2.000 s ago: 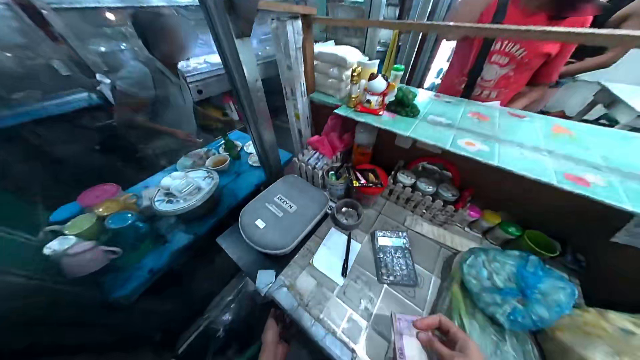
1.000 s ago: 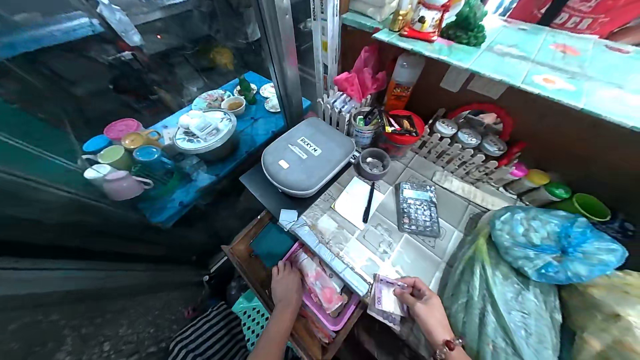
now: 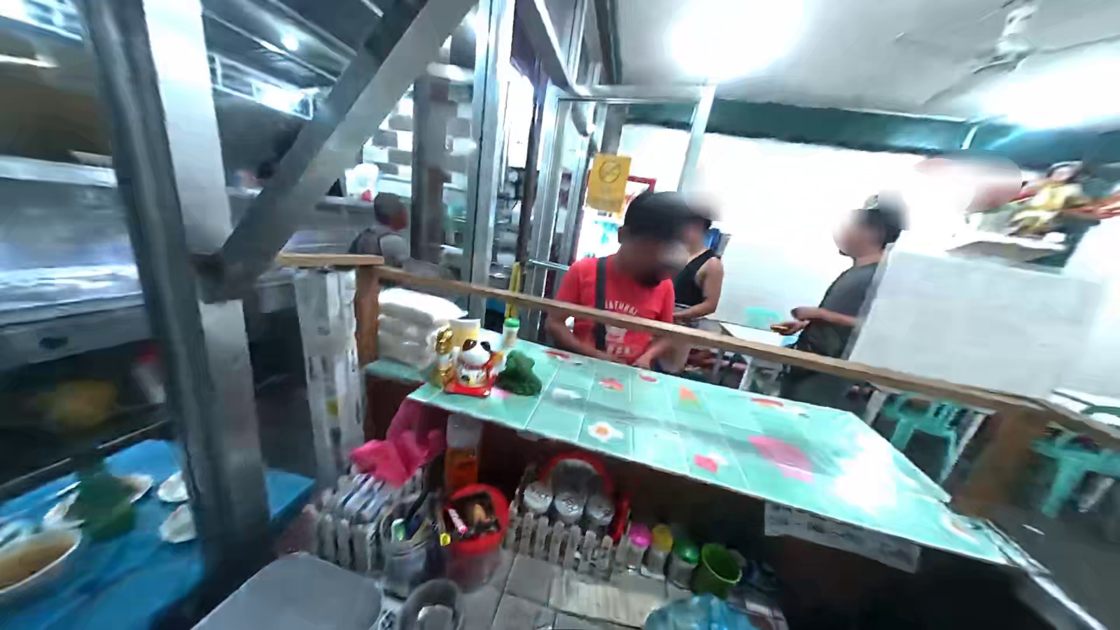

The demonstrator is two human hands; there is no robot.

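Neither of my hands shows in the head view, so what they hold is hidden. The lower tiled desk (image 3: 525,582) appears only along its back part. On it are a gray case (image 3: 293,595), a round container (image 3: 430,604), a cup of pens (image 3: 409,551) and a red container (image 3: 477,525) with small items. A little white picket rack (image 3: 560,542) stands behind, near jars with colored lids (image 3: 661,551) and a green cup (image 3: 717,569). Part of a blue plastic bag (image 3: 700,612) shows at the bottom edge.
A raised green tiled counter (image 3: 647,429) carries a lucky cat figurine (image 3: 475,367) and a green ornament (image 3: 520,374). A wooden rail (image 3: 700,337) runs above it. Beyond stands a person in a red shirt (image 3: 612,302), with others farther back. Metal posts (image 3: 210,350) and a blue table (image 3: 149,560) are left.
The view has swung up toward the room. Both hands, the banknotes, the calculator and the open drawer seen one second ago are out of view.
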